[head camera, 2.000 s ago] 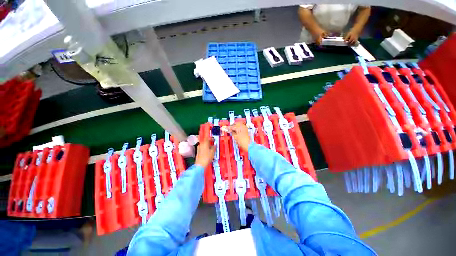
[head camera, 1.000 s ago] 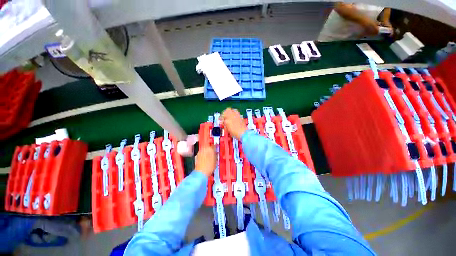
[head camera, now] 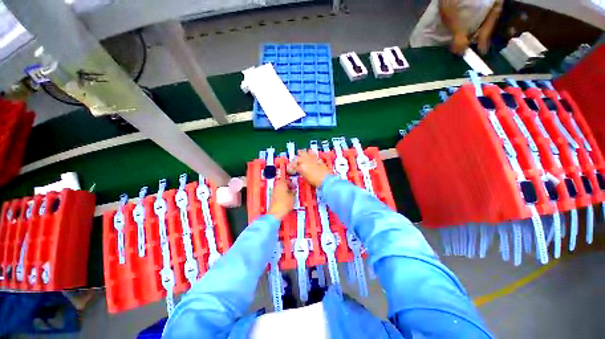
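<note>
A red tray [head camera: 255, 215] lies in front of me with pale-blue-strapped watches in two rows. The top-left watch [head camera: 270, 172] shows a dark screen. The lower-row watches [head camera: 302, 249] show pale faces. My left hand [head camera: 283, 198] and my right hand [head camera: 310, 167] meet at the second watch of the top row. Their fingertips are on this watch and its strap. The fingers partly hide its face, which looks dark.
A second red tray [head camera: 116, 291] and a red stack [head camera: 74, 245] are at left. A tall red stack [head camera: 451, 165] stands at right. Beyond are a blue tray [head camera: 318, 86] with a white sheet [head camera: 275, 98], white boxes [head camera: 353, 66], a post [head camera: 152, 126], a whitish cup [head camera: 227, 196] and a person's hands [head camera: 460, 44].
My hands have moved from around the first watch to the second one. The view has shifted slightly. The person across moved aside, then back beside the white strip.
</note>
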